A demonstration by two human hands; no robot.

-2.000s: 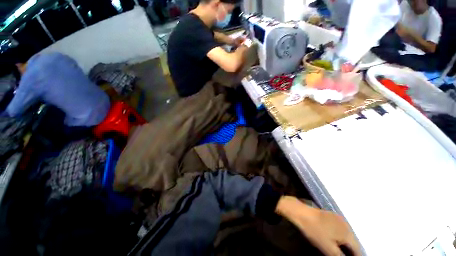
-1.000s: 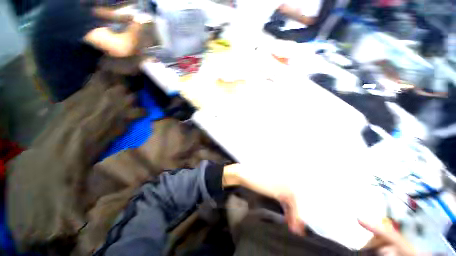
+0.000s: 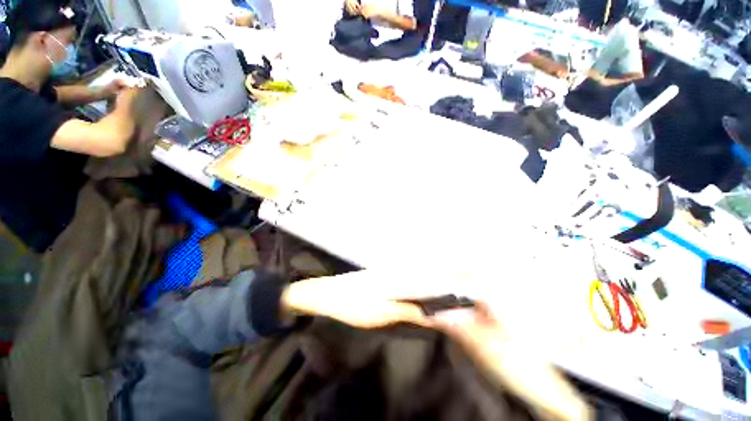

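Note:
A small dark piece (image 3: 445,304) is between my hands above the table's front edge. My left hand (image 3: 383,308), in a grey sleeve with a dark cuff, reaches in from the left and grips one end. My right hand (image 3: 486,333) comes from the lower right, overexposed and blurred, its fingers closed at the other end. The exact finger positions are hard to see. A large dark brown garment piece (image 3: 354,370) hangs below my hands over my lap, blurred at its lower part.
Yellow-handled shears (image 3: 604,306) and red-handled scissors (image 3: 626,309) lie on the white table (image 3: 321,234) to the right. A sewing machine part with a blue stripe (image 3: 671,242) is beyond. A masked person (image 3: 41,156) sits at another machine (image 3: 193,74) on the left.
The view has swung right, bringing the scissors and machine into sight. My right hand has come in from the right and met my left hand; the dark piece now shows between them.

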